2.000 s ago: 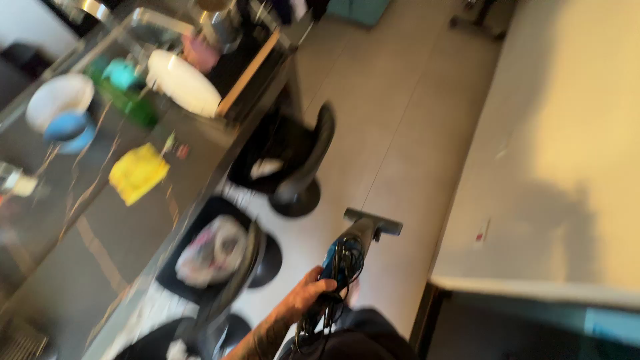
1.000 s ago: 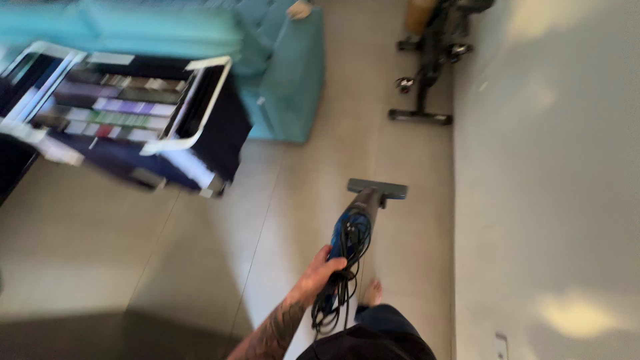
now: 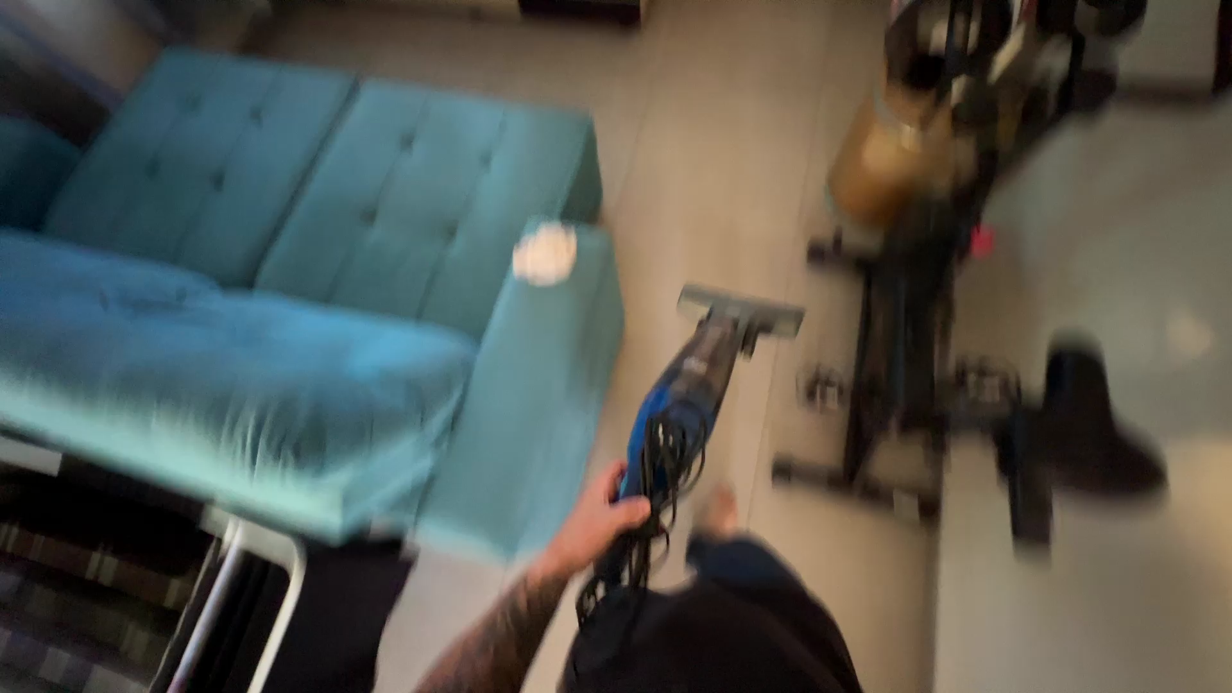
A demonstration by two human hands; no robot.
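Observation:
My left hand [image 3: 602,525] grips the body of a blue and black handheld vacuum cleaner [image 3: 681,385], low in the middle of the view. A black power cord [image 3: 664,462] hangs in loops around the vacuum and beside my fingers. The wide flat floor nozzle [image 3: 741,310] points forward, above the tiled floor; whether it touches the tiles I cannot tell. My right hand is not in view. A bare foot [image 3: 720,508] shows past the dark clothing below the vacuum.
A teal tufted sofa [image 3: 539,414] stands at left, a whitish item [image 3: 545,254] on its armrest. To the right is an exercise bike [image 3: 905,318] by the wall, with a tan container [image 3: 881,159] near it. A white-framed rack with cloth [image 3: 265,577] fills the lower left.
The view has moved along from the counter and stools, past the cloth rack, to the sofa and exercise bike. My left hand has kept its grip on the vacuum.

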